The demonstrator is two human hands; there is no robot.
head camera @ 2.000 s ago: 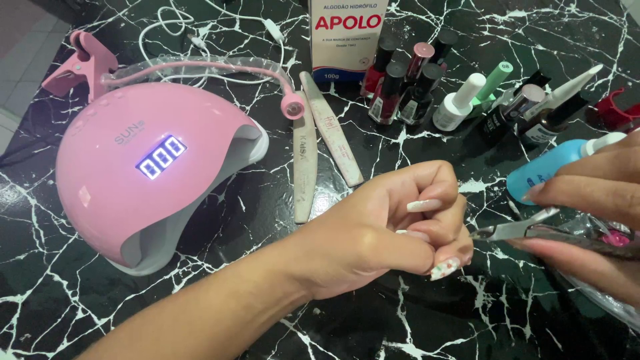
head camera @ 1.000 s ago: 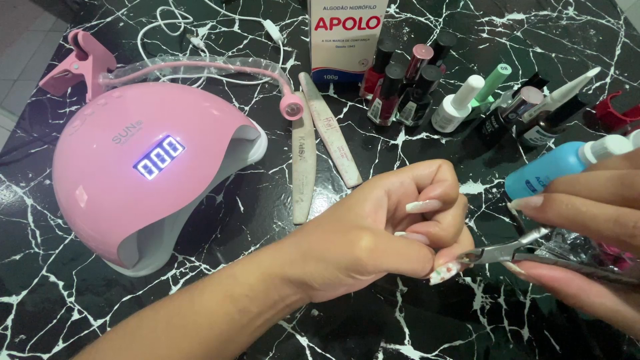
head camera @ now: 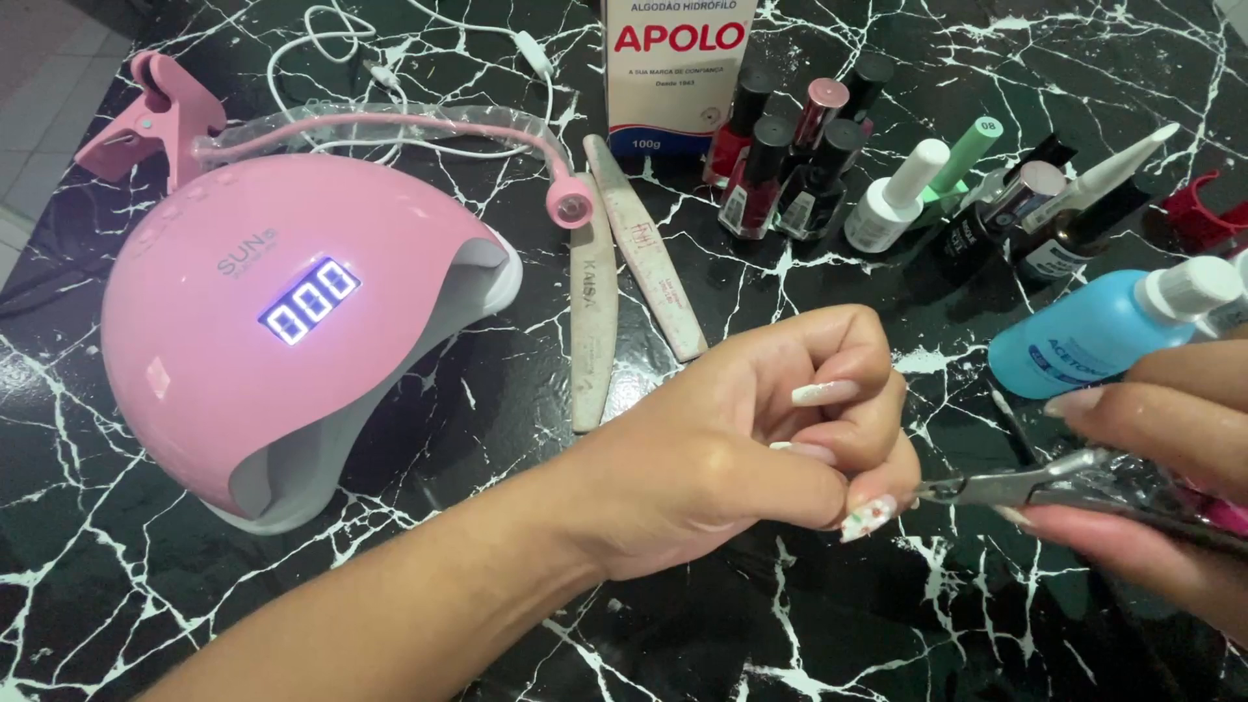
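My left hand (head camera: 780, 439) is curled with its fingers folded toward the palm, palm side up, holding no tool. One fingernail shows a white design with small red and green marks. At the right edge, my right hand (head camera: 1141, 468) grips a metal cuticle nipper (head camera: 1024, 485) between thumb and fingers. The nipper's tip lies at the side of the finger with the decorated nail; whether its jaws touch the skin is hard to tell. Part of my right hand is cut off by the frame. Just above it lies a blue acetone bottle (head camera: 1072, 331) with a white cap.
A pink nail lamp (head camera: 283, 292) with a lit display stands at left, a pink clip-on flexible lamp (head camera: 390, 122) behind it. Two nail files (head camera: 592, 322) lie mid-table. Behind are a cotton box (head camera: 673, 88), several polish bottles (head camera: 751, 190) and a red plastic holder (head camera: 1204, 214).
The nipper in my right hand has shifted slightly about the fingertip, from the finger's side to over the decorated nail's edge and back. My left hand has stayed in nearly the same place.
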